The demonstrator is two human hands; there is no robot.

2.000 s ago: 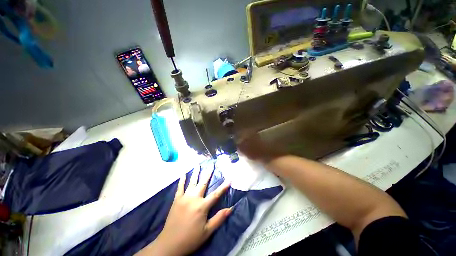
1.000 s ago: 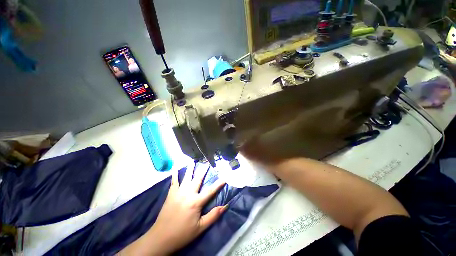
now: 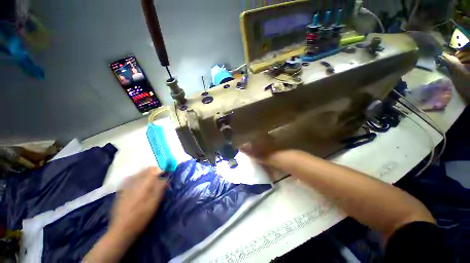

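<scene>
A shiny navy garment panel (image 3: 206, 205) with a white edge lies on the white machine table, its upper part under the needle area (image 3: 222, 163) of the beige sewing machine (image 3: 309, 97). My left hand (image 3: 138, 198) is blurred, at the panel's left part beside the blue strip, with its fingertips closed on the navy fabric. My right hand (image 3: 262, 153) is behind the needle area against the machine head, blurred and in shadow; its fingers are hardly visible.
A bright blue strip (image 3: 161, 147) lies left of the needle. A lit smartphone (image 3: 135, 85) leans on the wall. Another navy piece (image 3: 62, 177) lies at the left. Cables (image 3: 420, 115) lie behind the machine at the right. Part of another person's arm (image 3: 457, 72) shows at the upper right edge.
My left hand has lifted from lying flat by the needle, moved left and closed on the fabric. The panel is spread wider, with its white edge showing at the left. My right hand stays near the needle.
</scene>
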